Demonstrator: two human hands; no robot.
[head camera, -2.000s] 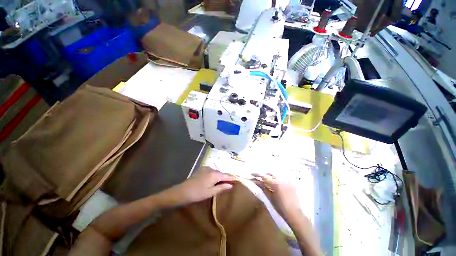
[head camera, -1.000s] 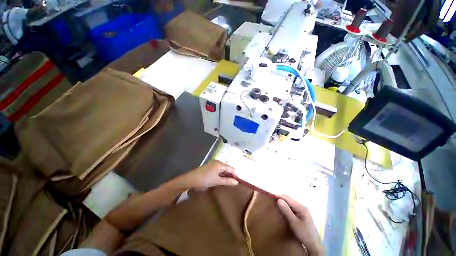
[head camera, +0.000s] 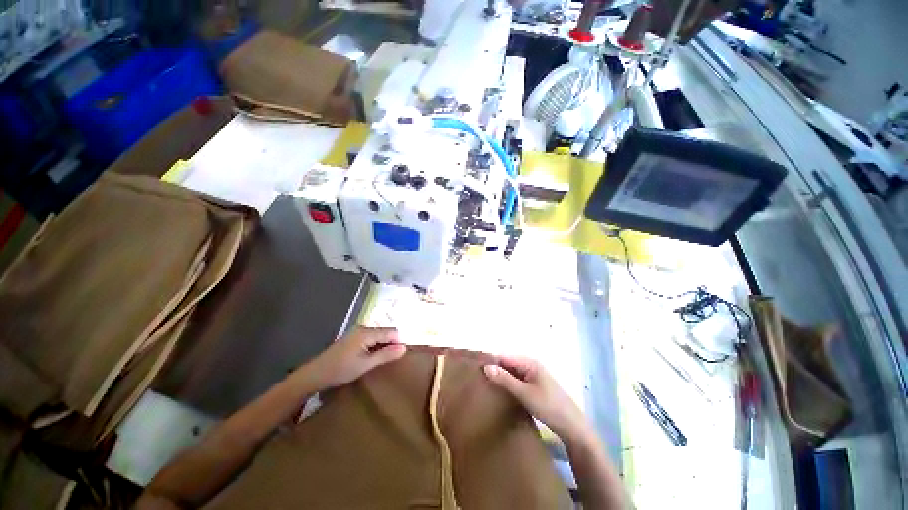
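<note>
A brown cloth bag panel (head camera: 388, 438) lies over the table's front edge, below the sewing machine (head camera: 393, 224). A pale tan bound seam (head camera: 438, 418) runs down its middle from the top edge. My left hand (head camera: 363, 356) grips the top edge left of the seam, between thumb and fingers. My right hand (head camera: 528, 383) grips the same edge right of the seam. The edge is stretched between my hands, in front of the white machine head and apart from it. Both hands are bare.
Folded brown bag pieces (head camera: 110, 269) are stacked at left, with another bundle (head camera: 289, 75) behind. The control panel (head camera: 687, 186) stands right of the machine. Dark tweezers (head camera: 661, 413) and a red-handled tool (head camera: 749, 393) lie at right. Thread cones (head camera: 635, 25) stand behind.
The view has shifted, then swung back to the right. My hands have moved apart along the top edge, which now lies nearly level and stretched, with the seam between them.
</note>
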